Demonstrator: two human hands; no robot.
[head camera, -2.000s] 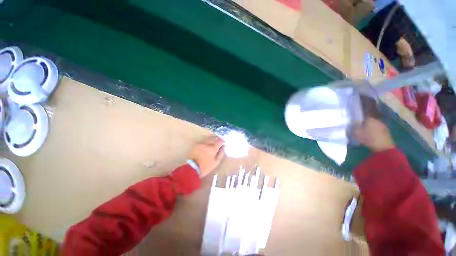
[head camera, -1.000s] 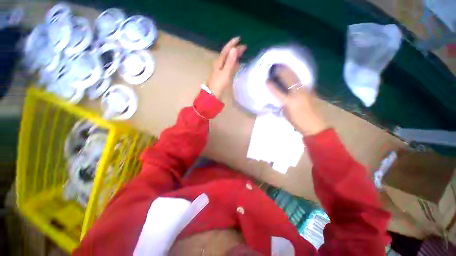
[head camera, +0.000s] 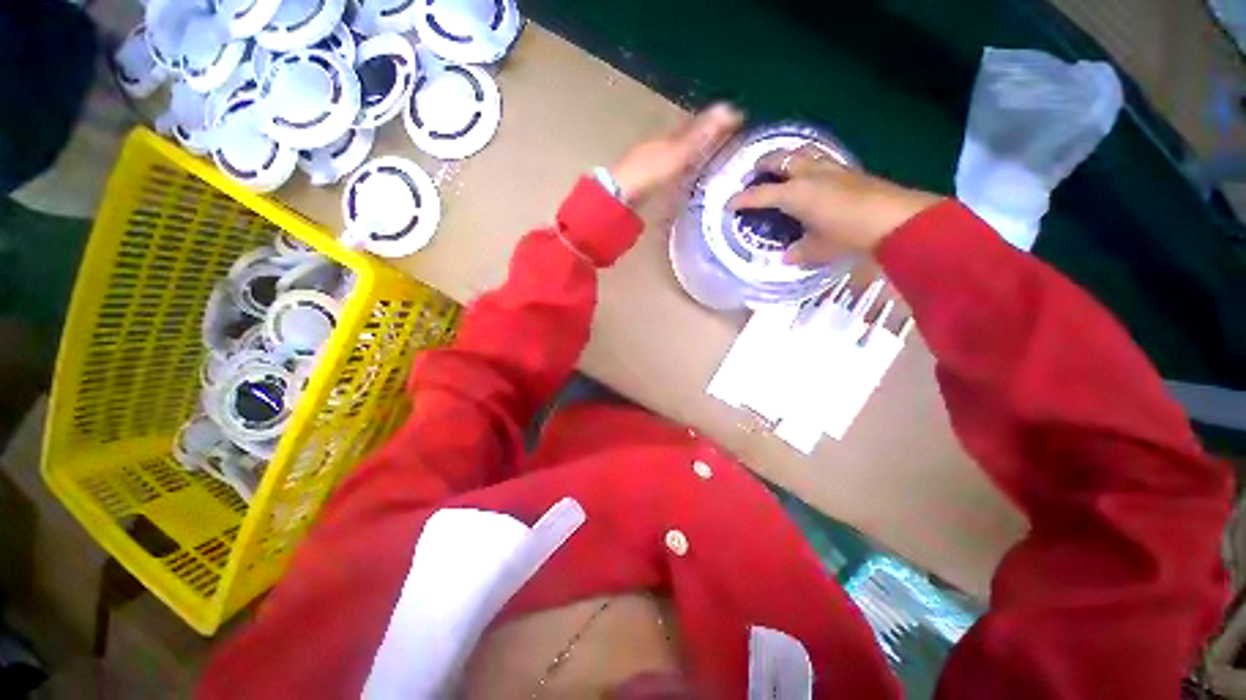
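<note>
A round white unit (head camera: 738, 260) with a dark centre and a clear, shiny outer part lies at the bench edge beside the belt. My right hand (head camera: 836, 208) grips it from above at its dark centre, with some fingers hidden. My left hand (head camera: 675, 153) is stretched out flat at the unit's upper left rim; whether it touches is unclear. A stack of flat white stems (head camera: 806, 372) lies just below the unit, prongs towards the belt. Many white ring-shaped parts (head camera: 309, 99) are heaped at the upper left of the bench.
A yellow crate (head camera: 120, 342) with more rings (head camera: 260, 397) stands at left, below the heap. A bagged white piece (head camera: 1018, 151) lies on the green belt (head camera: 875, 69) at upper right. A green-lined bin (head camera: 909, 602) with shiny contents shows below the bench at lower right.
The bagged piece my right hand held earlier now lies on the belt. My right hand has come to the round unit. My left hand has moved in to its rim. The view has shifted.
</note>
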